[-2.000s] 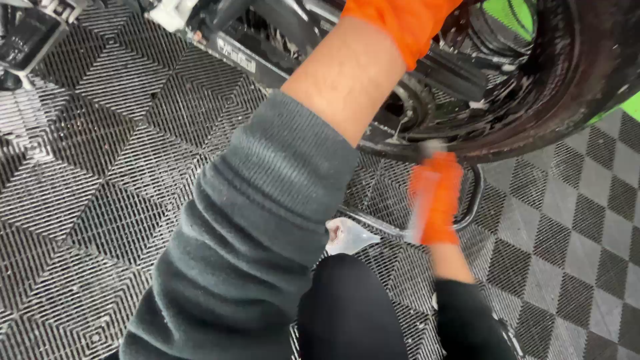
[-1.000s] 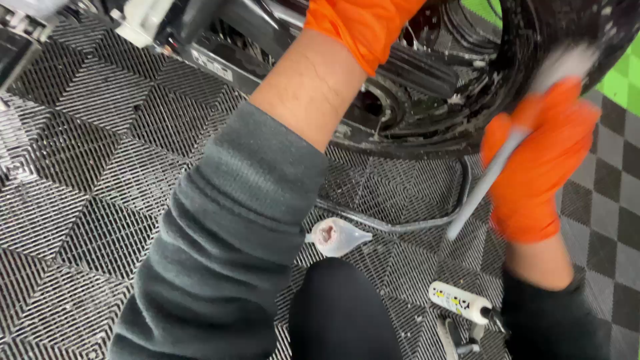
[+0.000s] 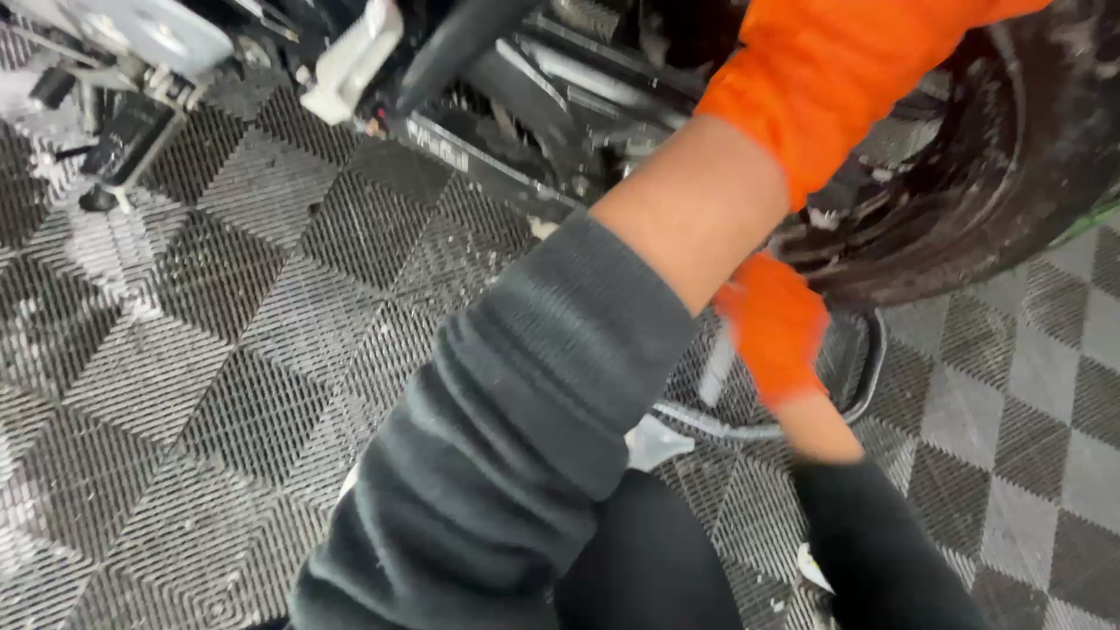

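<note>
An orange glove covers my left hand point(image 3: 840, 79), which lies over the upper inner part of the motorcycle wheel; its fingertips run out of frame, so its hold cannot be seen. My right hand point(image 3: 779, 328), also in an orange glove and blurred, is closed around a brush with a grey handle point(image 3: 717, 366), just below the tire's lower edge. The brush head is hidden behind my left forearm. The dark, wet tire point(image 3: 1006, 201) fills the upper right, with foam specks on the rim. The black swingarm point(image 3: 490, 166) runs up to the left of it.
A metal stand bar point(image 3: 726, 430) curves over the ribbed checkered floor tiles point(image 3: 262, 289) below the wheel. A translucent plastic container point(image 3: 656, 444) lies beside my knee. A footrest assembly point(image 3: 131, 131) juts out at upper left. A partly hidden white object point(image 3: 812, 567) lies beside my right sleeve.
My right hand, with the brush, has moved from the tire's right side to below the wheel's lower left. My left hand stays up by the wheel. My right sleeve now covers most of the white bottle.
</note>
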